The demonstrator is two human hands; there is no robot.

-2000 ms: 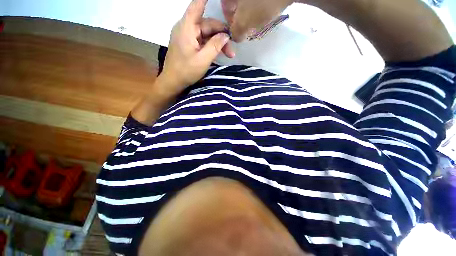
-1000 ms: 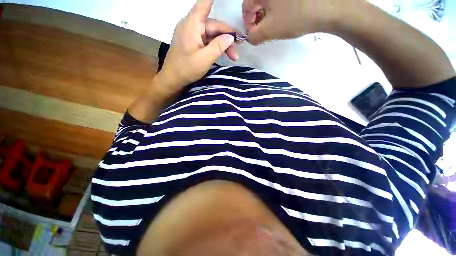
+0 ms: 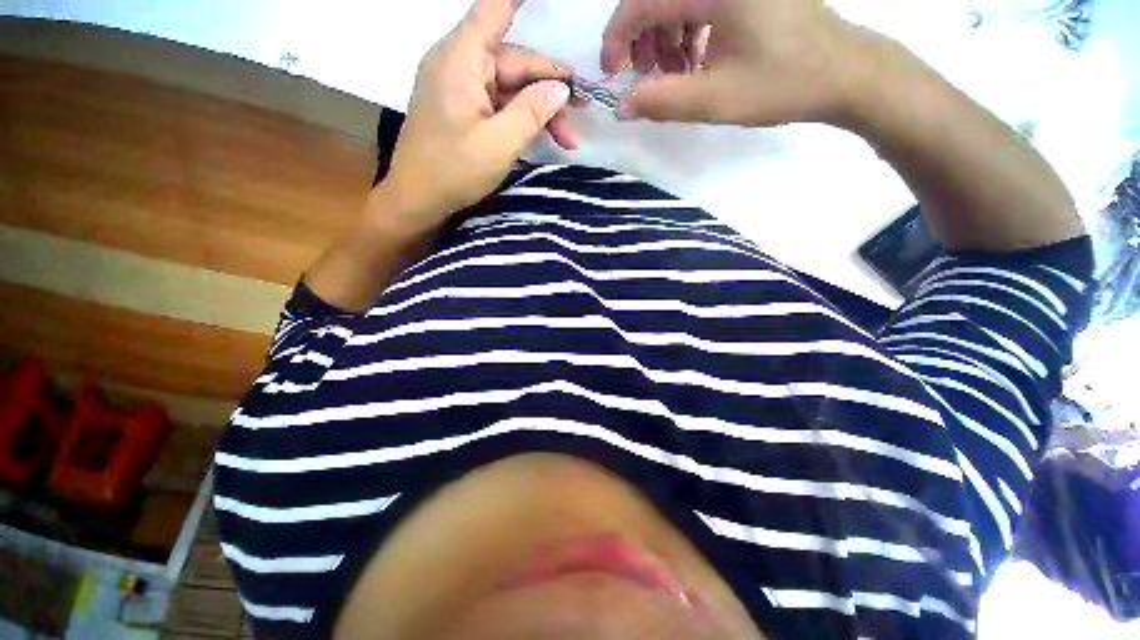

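Note:
My left hand (image 3: pixel 481 106) is at the top centre, over the white table. Its thumb and index finger pinch a small dark piece, too small to make out clearly, perhaps a connector housing. A short bunch of thin lead wires (image 3: pixel 598 94) runs from that pinch towards my right hand. My right hand (image 3: pixel 738 63) is just to the right, with its thumb and fingertip around the free end of the wires. Whether it grips them or only touches them cannot be told. The wire tips are too small to see.
The white table (image 3: pixel 775 169) spans the top. A black mobile phone (image 3: pixel 903 250) lies by my right forearm, partly hidden. Crinkled clear plastic (image 3: pixel 1106 363) is at the right edge. Orange-red plastic crates (image 3: pixel 106 444) stand on the floor at the lower left.
At first the wires stuck out right beyond my right hand, close against the left. My right hand has since moved right, and the short bunch now shows between both hands. My left hand is almost unmoved.

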